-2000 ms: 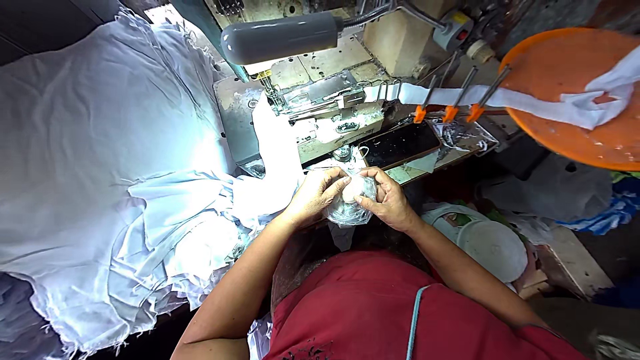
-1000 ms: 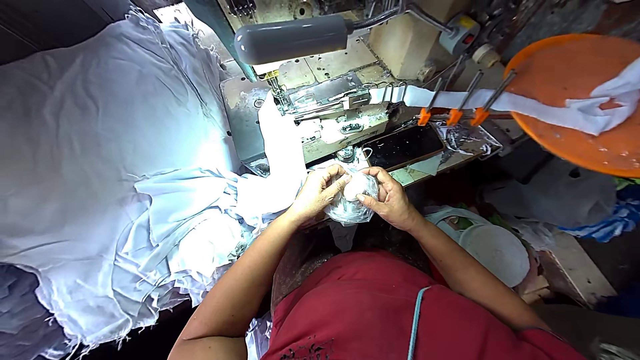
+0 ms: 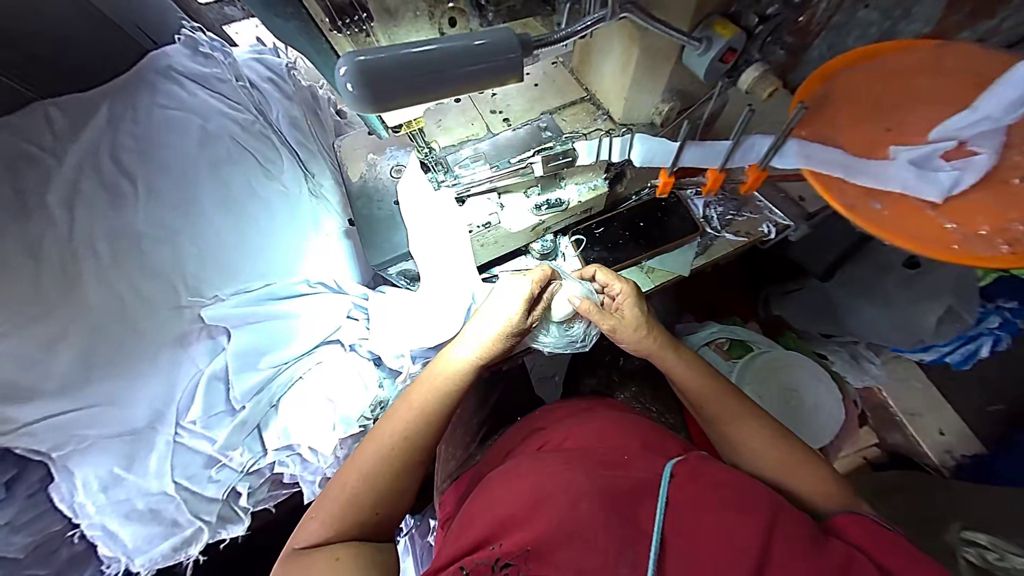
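Observation:
Between my two hands, in front of my body, is a clear plastic bag (image 3: pixel 570 334) with a whitish rounded item (image 3: pixel 565 304) inside; what it is I cannot tell. My left hand (image 3: pixel 516 308) grips the bag's left side near the top. Thumb and fingers of my right hand (image 3: pixel 620 310) hold its right side, the thumb against the whitish item. Just beyond is the industrial sewing machine (image 3: pixel 552 200), with white fabric (image 3: pixel 436 248) hanging from its needle area. A black smartphone-like slab (image 3: pixel 640 230) lies on the machine table.
A large heap of white fabric (image 3: pixel 160 240) covers the left side. A grey lamp (image 3: pixel 436 68) overhangs the machine. White fabric strip (image 3: pixel 720 154) runs past orange clips (image 3: pixel 714 181) to an orange plastic basin (image 3: pixel 880 88). Below right stands a bucket with a whitish lid (image 3: pixel 788 396).

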